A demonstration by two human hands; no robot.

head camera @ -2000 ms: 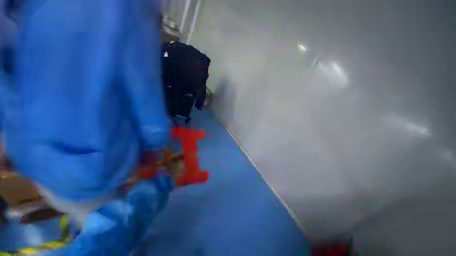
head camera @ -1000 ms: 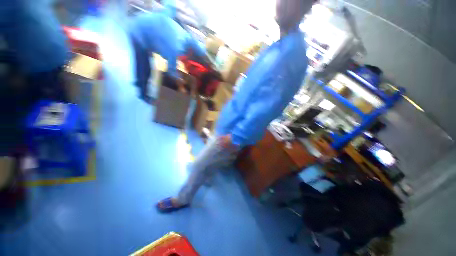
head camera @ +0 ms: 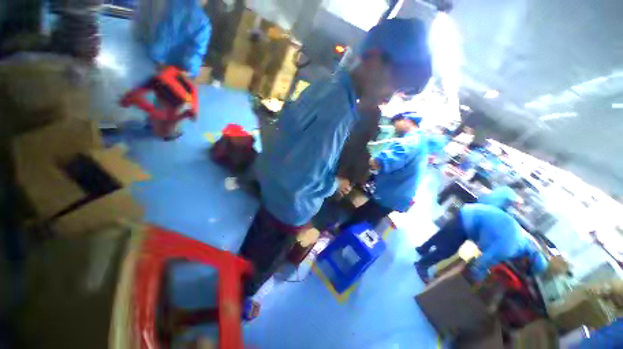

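Note:
Neither my left hand nor my right hand is in the picture. Nearest in front of me, at the lower left, is a red plastic stool (head camera: 236, 272), blurred and cut off by the bottom edge. An open brown carton (head camera: 54, 170) with its flaps spread and a dark inside stands left of it. The view is tilted and blurred.
A person in a blue smock and cap (head camera: 304, 146) stands close by at the centre, beside a blue stool (head camera: 350, 258). Another person (head camera: 495, 232) bends over cartons (head camera: 458, 303) at the lower right. A red stool (head camera: 164, 102) and a dark red bundle (head camera: 233, 148) are on the blue floor.
The view has swung from a wall, past a walking person and a desk, to the line area. The red stool now shows larger at the lower left. My hands show in no frame.

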